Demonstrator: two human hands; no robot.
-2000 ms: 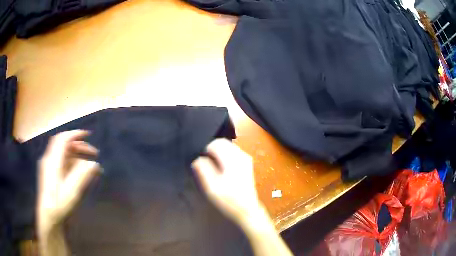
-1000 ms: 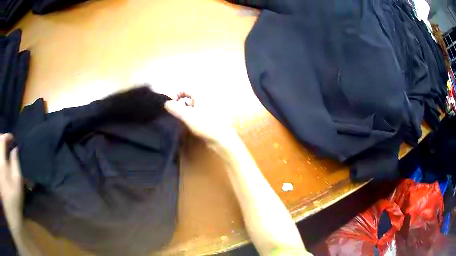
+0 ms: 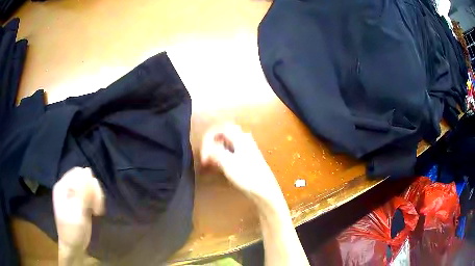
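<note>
A black garment lies crumpled on the orange-brown table at the left, its top corner pointing to the far side and a small pale tag at its left. My left hand is over the garment's lower left part with its fingers curled; blur hides whether it grips cloth. My right hand is just right of the garment, above the table, fingers bent and blurred, apart from the cloth. Whether it holds something small in the palm cannot be told.
A large black garment pile covers the table's right side. Folded black garments lie at the far left. A white scrap lies near the worn table edge. Red plastic bags are below the edge at lower right.
My right hand has let go of the garment's far edge and moved down towards me. My left hand has moved right, onto the cloth. The garment's top corner now stands out farther away.
</note>
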